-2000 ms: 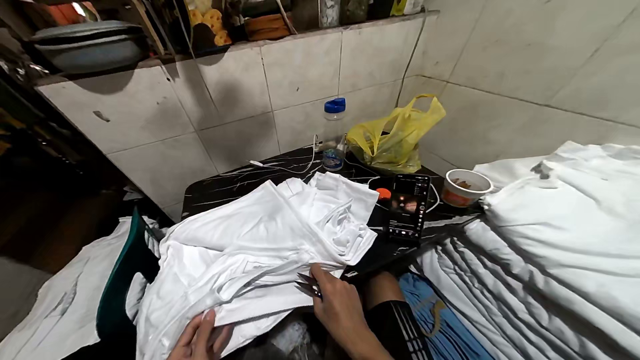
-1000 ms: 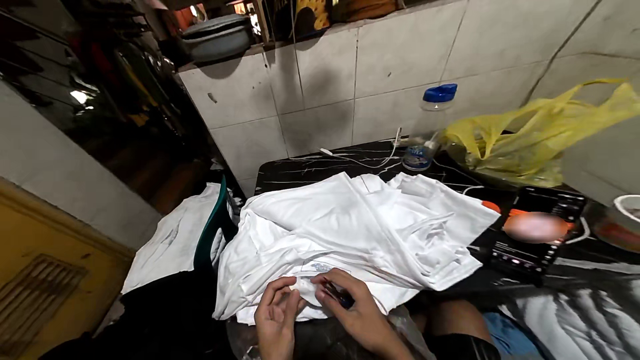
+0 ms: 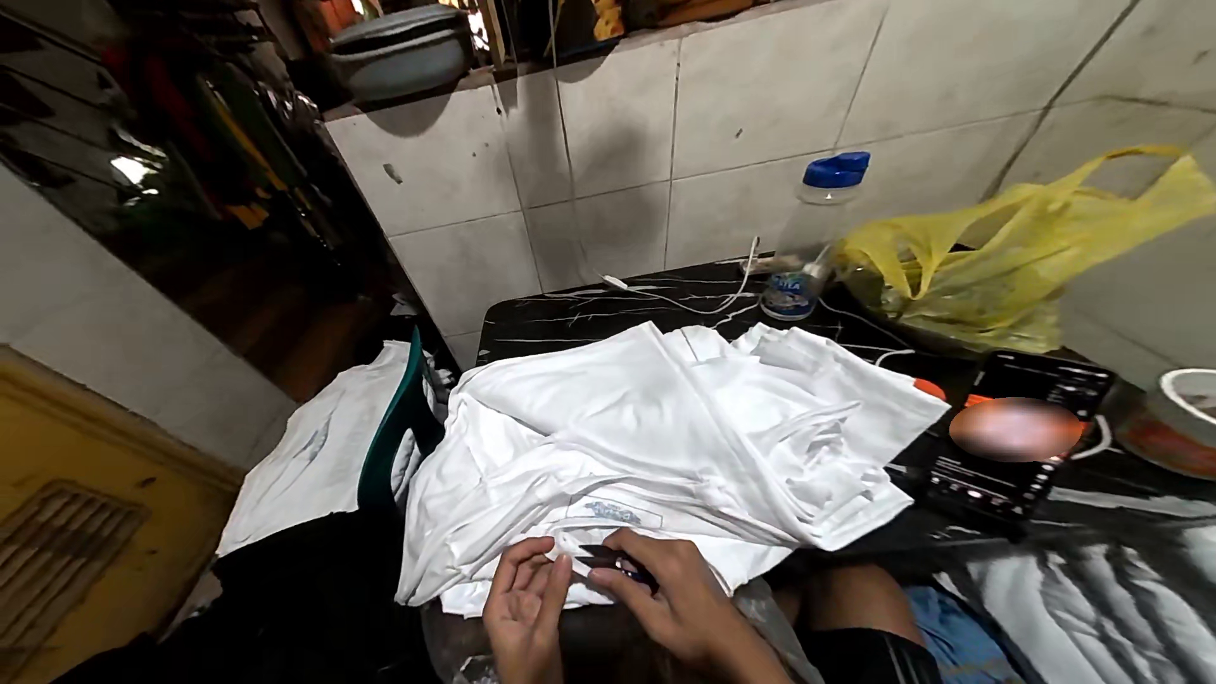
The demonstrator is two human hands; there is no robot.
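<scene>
A white garment (image 3: 617, 427) lies bunched over the front of the black marble-patterned table (image 3: 541, 328). At its near edge my right hand (image 3: 670, 589) is closed on a small dark cutting tool (image 3: 608, 560), probably thread snippers, whose blades point left. My left hand (image 3: 532, 594) is just left of the blades, with its fingers curled at the garment's edge; a pinch on the fabric seems likely but is partly hidden. A printed mark (image 3: 613, 513) shows on the cloth just above the hands.
Behind the garment stand a blue-capped plastic bottle (image 3: 788, 290) and a yellow plastic bag (image 3: 988, 266). A lit phone (image 3: 1021, 432) and a tub (image 3: 1173, 427) are at the right. White cloth (image 3: 318, 446) lies by a green chair (image 3: 394, 437) at left; more cloth (image 3: 1092, 589) is at lower right.
The view has swung left and closer. My hands, apart along the garment's edge two seconds ago, are now close together. The cutting tool remains in my right hand.
</scene>
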